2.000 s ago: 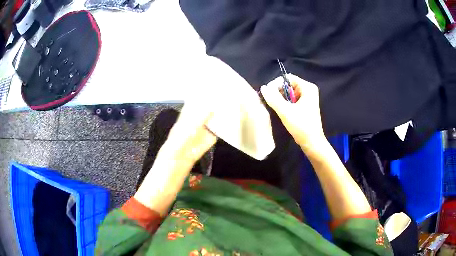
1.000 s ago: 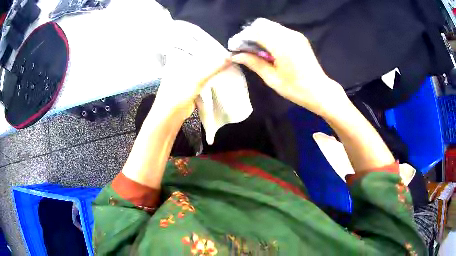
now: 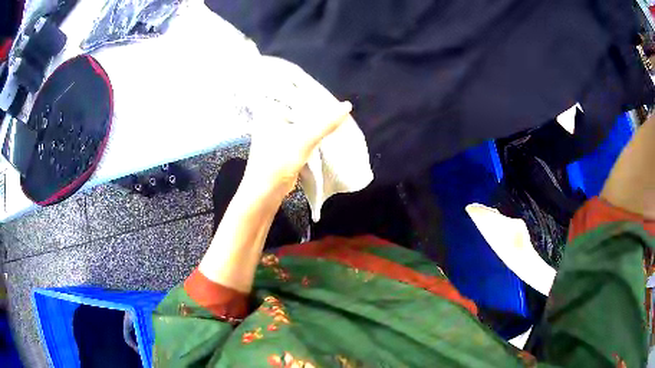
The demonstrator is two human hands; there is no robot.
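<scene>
A dark garment (image 3: 445,79) spreads over the table and hangs toward the lap. Its white collar (image 3: 345,162) hangs folded below my left hand. My left hand (image 3: 298,140) grips the collar where it meets the dark cloth, thumb on top; the bright glare blurs the fingers. My right hand is out of the picture past the right edge; only the forearm and rust-red cuff show. No snips, needle or thread can be made out.
A round black tray (image 3: 68,129) with a red rim holds small discs on the white table (image 3: 176,86). Crinkled clear plastic (image 3: 133,21) lies beyond. Blue crates stand lower left (image 3: 93,298) and right (image 3: 477,237). A cream collar (image 3: 513,244) lies with dark cloth at the right.
My right hand, with the pink-gripped snips, has moved from the collar out past the right edge. My left hand stays on the collar. The view has shifted slightly.
</scene>
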